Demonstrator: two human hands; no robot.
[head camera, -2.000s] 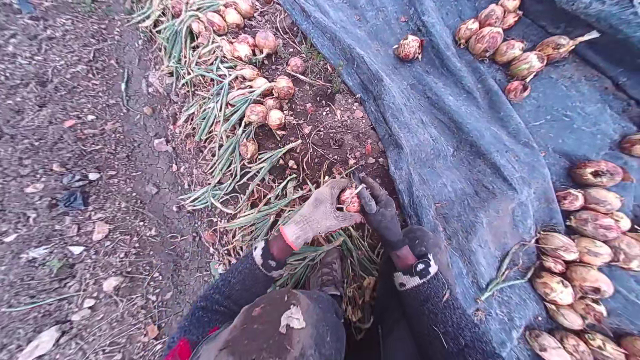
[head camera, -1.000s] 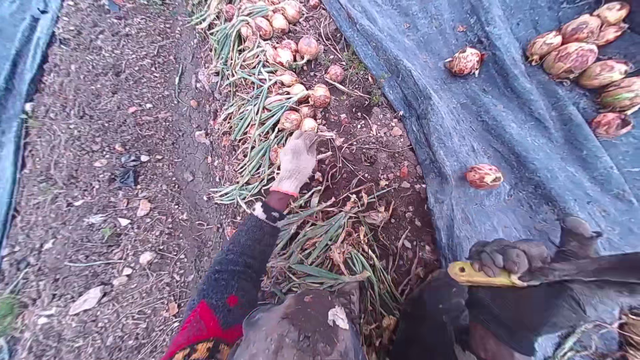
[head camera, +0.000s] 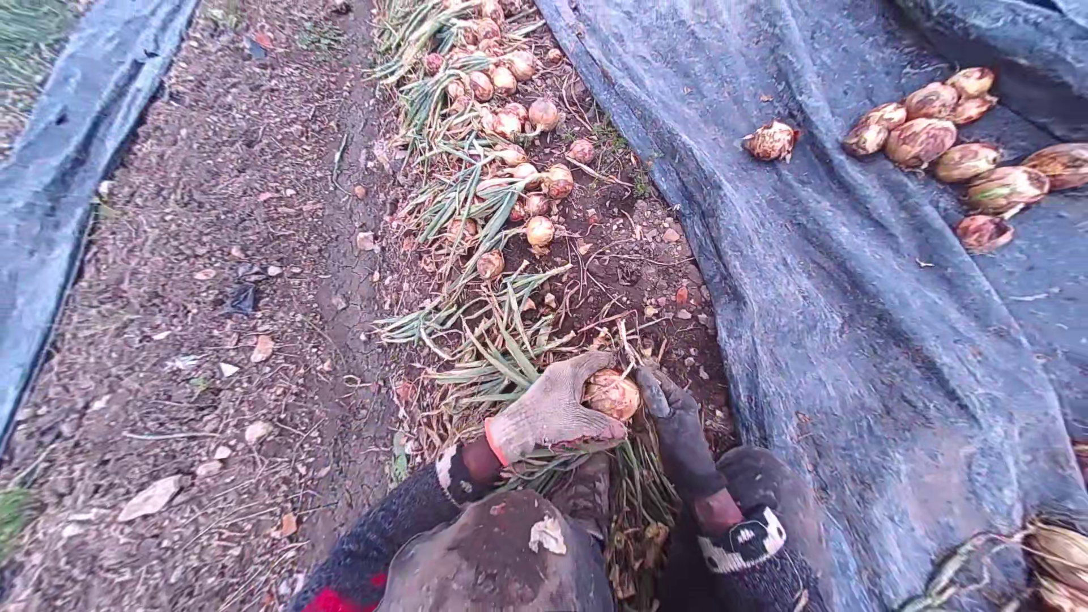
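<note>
My left hand (head camera: 557, 408), in a pale knit glove with an orange cuff, holds a round golden onion (head camera: 612, 394) between thumb and fingers, low in the middle of the view. Against the onion's right side is my right hand (head camera: 677, 421) in a dark, soiled glove, its fingers at the dry stalk (head camera: 627, 344). Whether a tool is in the right hand is hard to tell. Cut green onion leaves (head camera: 501, 348) lie around and beneath the left hand. Farther up, a row of onions with leaves (head camera: 510, 123) rests on the soil.
A blue-grey ground sheet (head camera: 816, 323) spreads on the right, bearing a lone onion (head camera: 772, 141) and a group of trimmed onions (head camera: 922, 140). At lower right are more onions (head camera: 1062, 552). Stony soil (head camera: 229, 340) and another sheet (head camera: 64, 170) lie left.
My left hand has come back from the onion row with an onion. My right hand, earlier over the sheet with a yellow-handled tool, is now beside the left. The view has shifted.
</note>
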